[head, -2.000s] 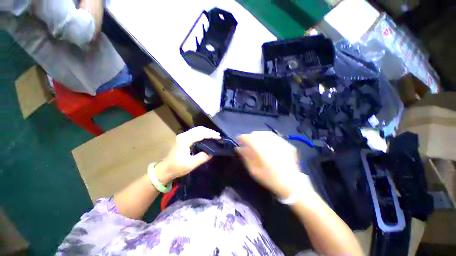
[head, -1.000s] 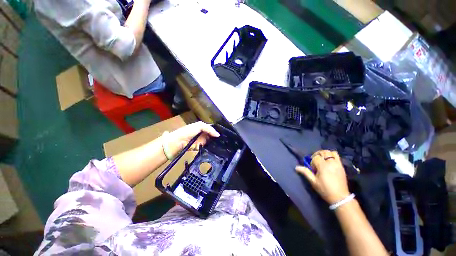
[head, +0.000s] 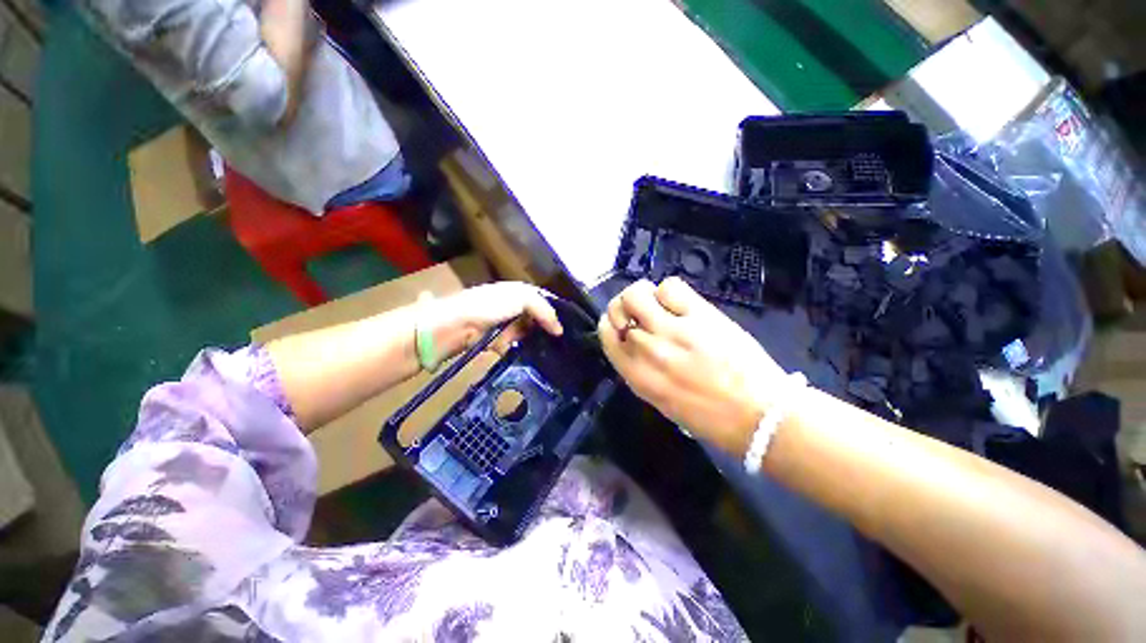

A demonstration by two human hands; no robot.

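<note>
A black plastic housing is tilted over my lap, its open side towards me, with a round hole and a grille grid in its back. My left hand grips its upper end. My right hand is at that same upper end with the fingers curled together; whether it holds a tool or a small piece is hidden. Several small black pieces lie heaped on the dark mat.
Two more housings stand by the heap. The white board runs away behind. A clear plastic bag lies at right. A person is on a red stool at upper left. A carton flap is beside my lap.
My right hand has moved left from the blue-handled pliers on the mat to the held housing. The pliers no longer show there. The housing that stood on the white board is gone from view.
</note>
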